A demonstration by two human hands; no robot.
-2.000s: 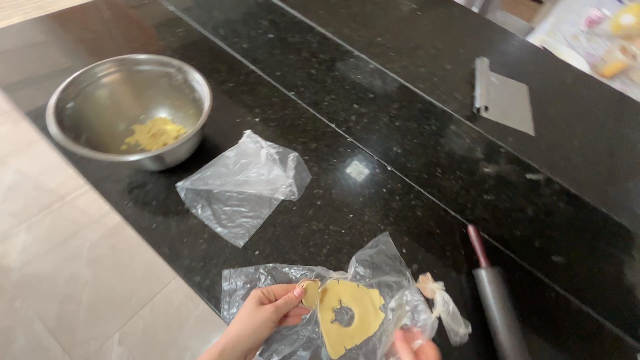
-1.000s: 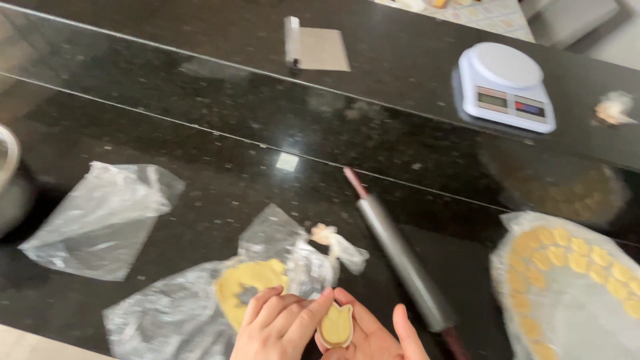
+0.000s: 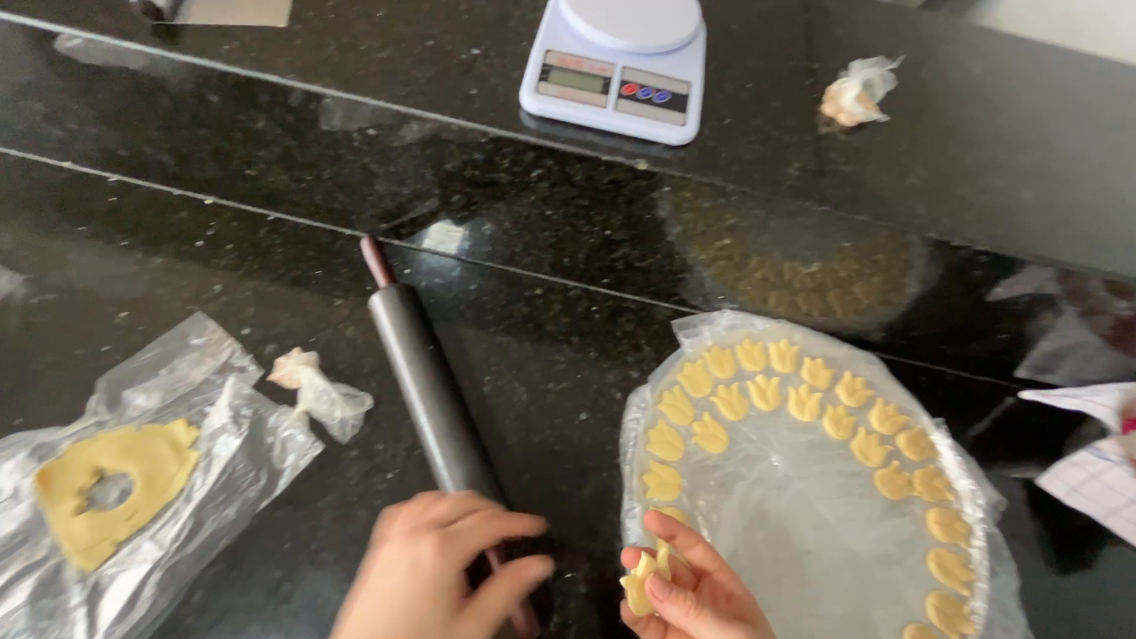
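Observation:
My right hand (image 3: 697, 586) holds a tulip-shaped piece of yellow dough (image 3: 643, 581) between thumb and fingers, over the near left edge of a plastic-covered oval tray (image 3: 799, 532). Similar dough tulips (image 3: 803, 402) line the tray's rim in a curved band. My left hand (image 3: 444, 564), fingers apart and seemingly with nothing in it, is above the near end of a grey rolling pin (image 3: 426, 382). On a plastic bag (image 3: 222, 497) at the left lies a flat sheet of yellow dough (image 3: 71, 497) with a hole cut in it. No cutter can be made out.
A white kitchen scale (image 3: 612, 98) stands at the back of the black stone counter (image 3: 550, 355). One knotted plastic bag (image 3: 330, 399) lies left of the rolling pin, another (image 3: 859, 93) at the back right. A scraper (image 3: 231, 9) shows at the top left, a checked cloth (image 3: 1100, 479) at the right.
My hands, together around a dough shape in a cutter one second ago, are now apart, and the right one holds a loose dough tulip. The view has swung right, toward the tray.

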